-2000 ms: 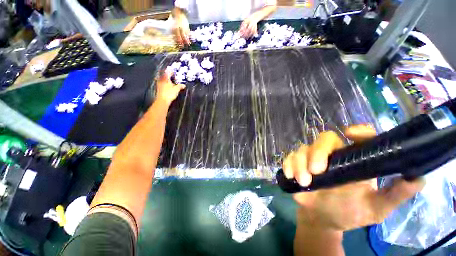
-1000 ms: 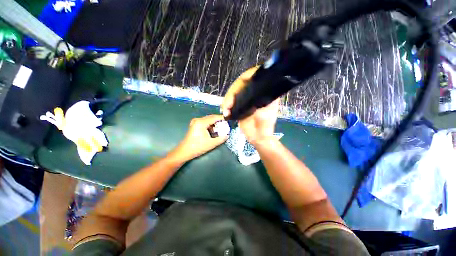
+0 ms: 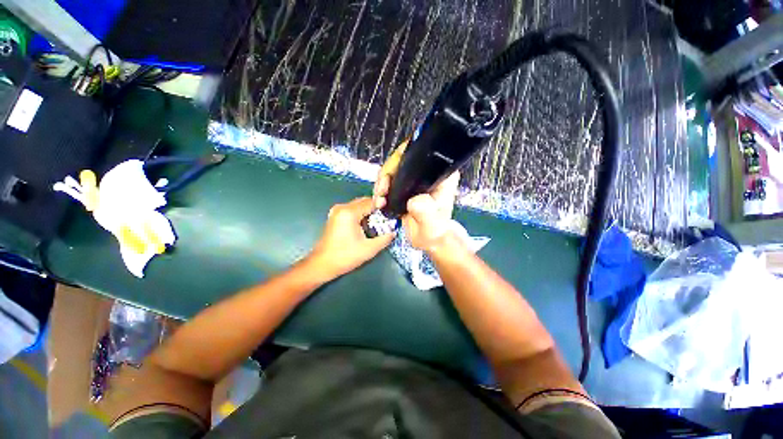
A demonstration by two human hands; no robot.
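Observation:
My right hand [image 3: 429, 214] is shut on the black electric screwdriver [image 3: 442, 141], which is tilted with its lower end down at my left fingertips. My left hand [image 3: 348, 236] holds a small white part [image 3: 379, 225] with dark spots in its fingers. The two hands are close together over the bench. The screwdriver's tip is hidden by my fingers. The small clear bag [image 3: 421, 266] with silver-grey specks lies under and beside my right hand, partly covered by it.
The black cord [image 3: 611, 154] arcs from the screwdriver down the right side. A white-and-yellow cloth [image 3: 129, 214] and a black box [image 3: 51, 146] are at left. A blue cloth [image 3: 611, 274] and a large clear bag [image 3: 687, 309] are at right. The scratched black belt [image 3: 343, 77] lies beyond the bench.
My left hand has come back from the white cluster on the belt and now holds a part. The screwdriver has swung over the bench to my left fingers and stands steeper than a second ago.

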